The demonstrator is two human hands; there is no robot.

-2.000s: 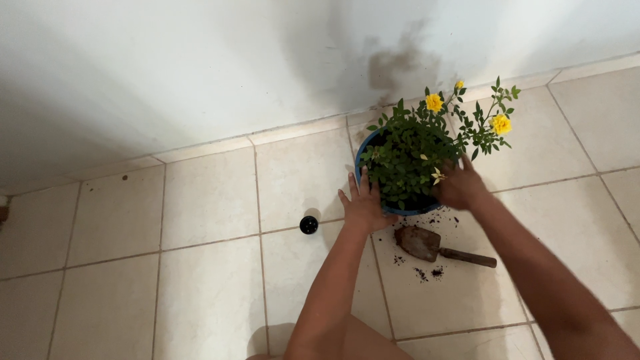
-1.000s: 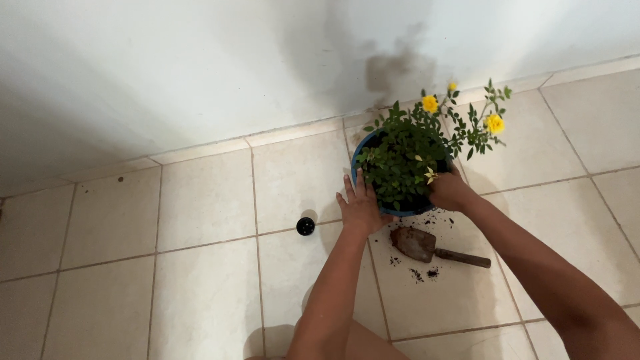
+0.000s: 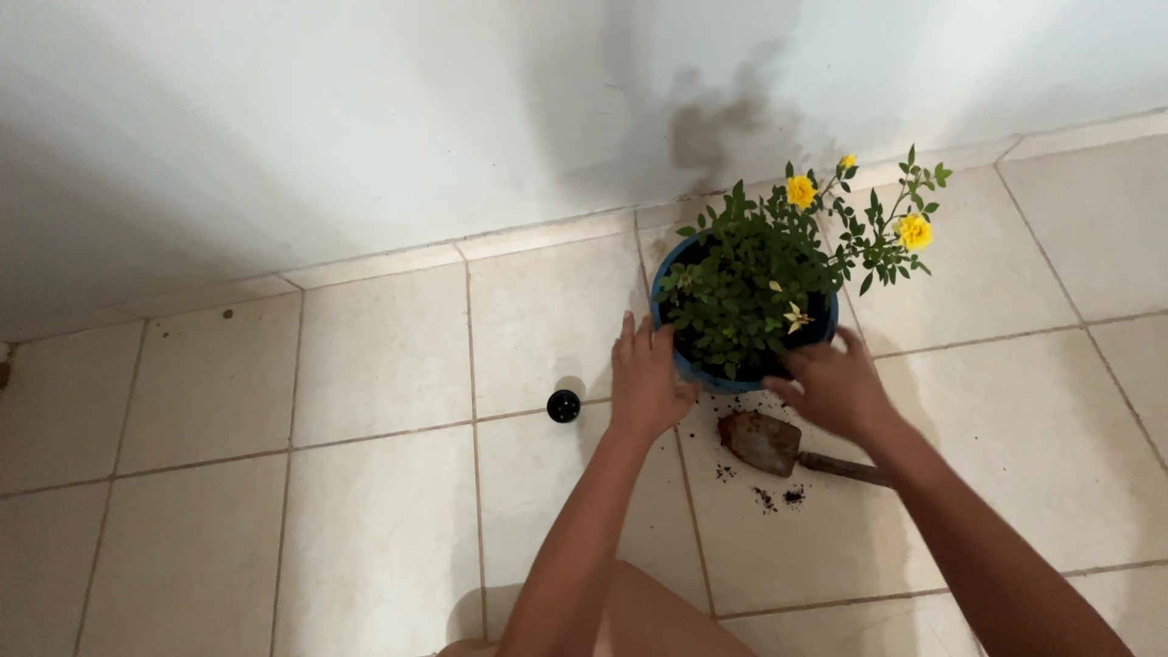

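A leafy rose plant (image 3: 744,274) with yellow blooms grows from dark soil in a round blue pot (image 3: 721,384) on the tiled floor. My left hand (image 3: 646,379) lies against the pot's left side, its fingers spread and pointing toward the wall. At the pot's lower right rim is my right hand (image 3: 835,379), slightly blurred, its fingers apart and reaching over the edge near a pale, wilted flower (image 3: 797,318). Neither hand shows anything held. Just below the pot lies a hand trowel (image 3: 762,443) with a soiled, rusty blade; my right forearm covers the end of its handle.
A small black round container (image 3: 563,406) stands left of my left hand. Crumbs of soil (image 3: 793,495) are scattered around the trowel. The white wall (image 3: 365,119) with its tile skirting runs behind the pot and bears a brown stain.
My right hand has moved from the pot's right side, where its fingers were hidden among the leaves, to the lower right rim. My left hand remains at the left side.
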